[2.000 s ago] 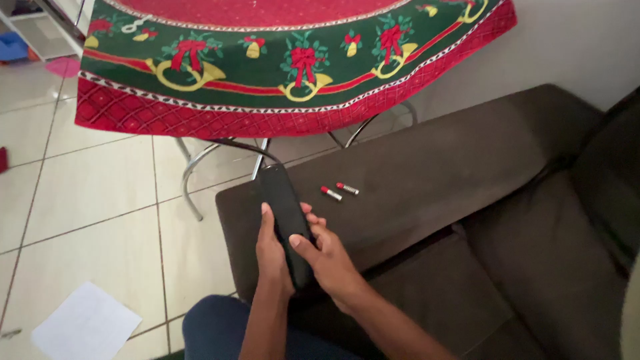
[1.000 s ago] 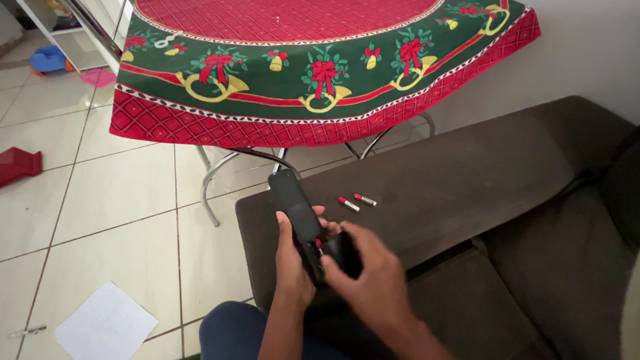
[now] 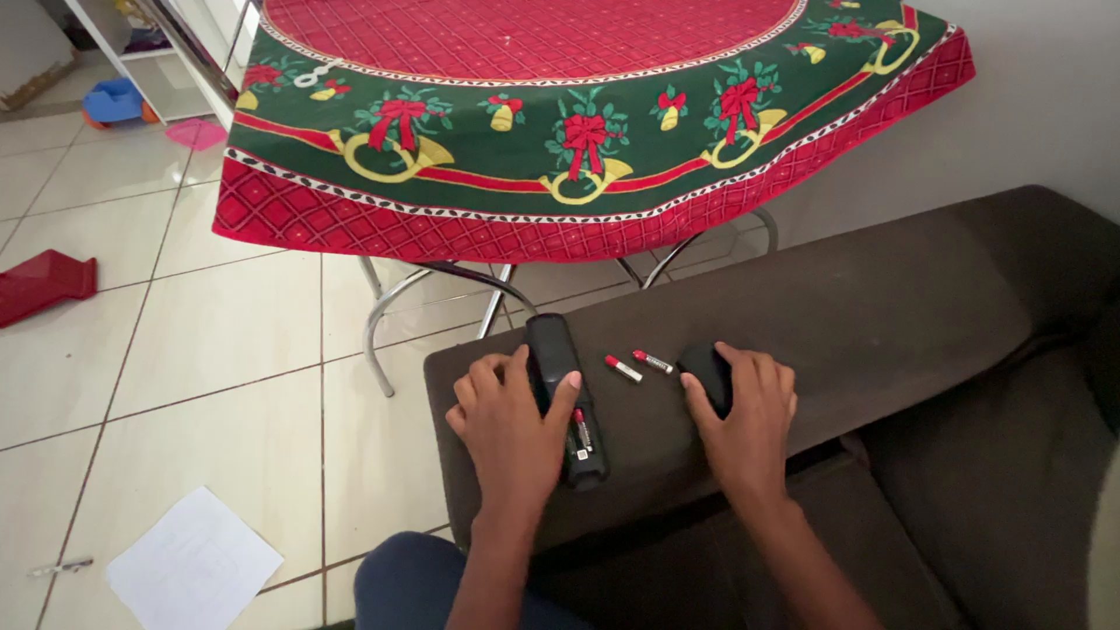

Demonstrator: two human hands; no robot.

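Observation:
My left hand (image 3: 516,420) grips a black remote control (image 3: 549,346) that lies face down on the sofa's armrest. The remote's battery compartment is uncovered, and a red-and-white battery (image 3: 582,430) shows inside; the thumb partly hides its upper end. My right hand (image 3: 745,398) holds a black battery cover (image 3: 707,372) against the armrest, between thumb and fingers. Between the hands, two loose red-tipped batteries, one (image 3: 623,368) nearer the remote and the other (image 3: 653,361) nearer the cover, lie on the dark fabric.
The brown sofa armrest (image 3: 831,289) runs off to the right. Beyond it stands a metal-legged table with a red and green Christmas tablecloth (image 3: 490,192). On the tiled floor at the left are a paper sheet (image 3: 194,560), a pen (image 3: 61,567) and a red plastic object (image 3: 48,284).
The remote's battery cover has come off and is now apart from it in my right hand. Both hands, together around the remote earlier, are now apart on the armrest.

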